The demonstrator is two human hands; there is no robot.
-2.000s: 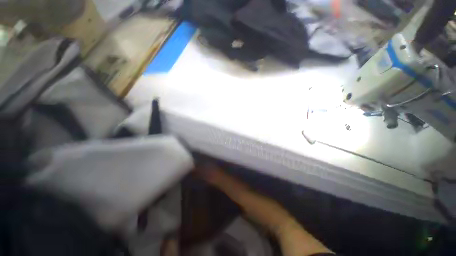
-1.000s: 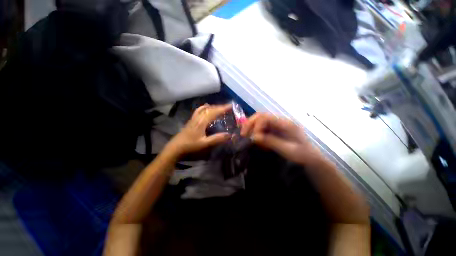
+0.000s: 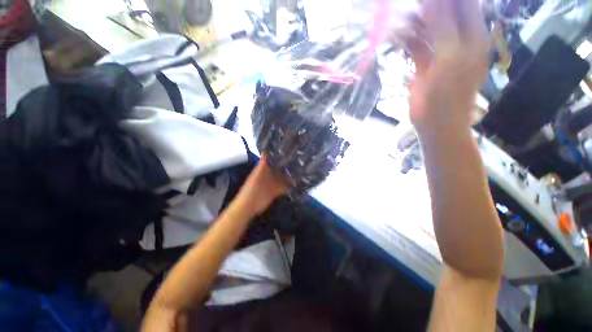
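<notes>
A clear zip-lock bag (image 3: 302, 139) with dark, shiny contents is raised over the front edge of the machine table. A pinkish-red strip shows near its blurred, crinkled upper part. My left hand (image 3: 269, 178) holds the bag from below; its fingers are mostly hidden behind the bag. My right hand (image 3: 448, 61) is raised at the upper right, blurred. Pink and clear streaks lie beside its fingers, and I cannot tell if it grips the bag's mouth.
White panels (image 3: 188, 142) with black edging and black cloth (image 3: 65, 149) are heaped at the left. The sewing machine (image 3: 519, 220) with a lit display stands at the right on the white table (image 3: 363, 175). A blue basket (image 3: 58, 308) is at the lower left.
The bag has moved up from low in front of me to above the table edge, held by my left hand. My right hand has risen up and to the right.
</notes>
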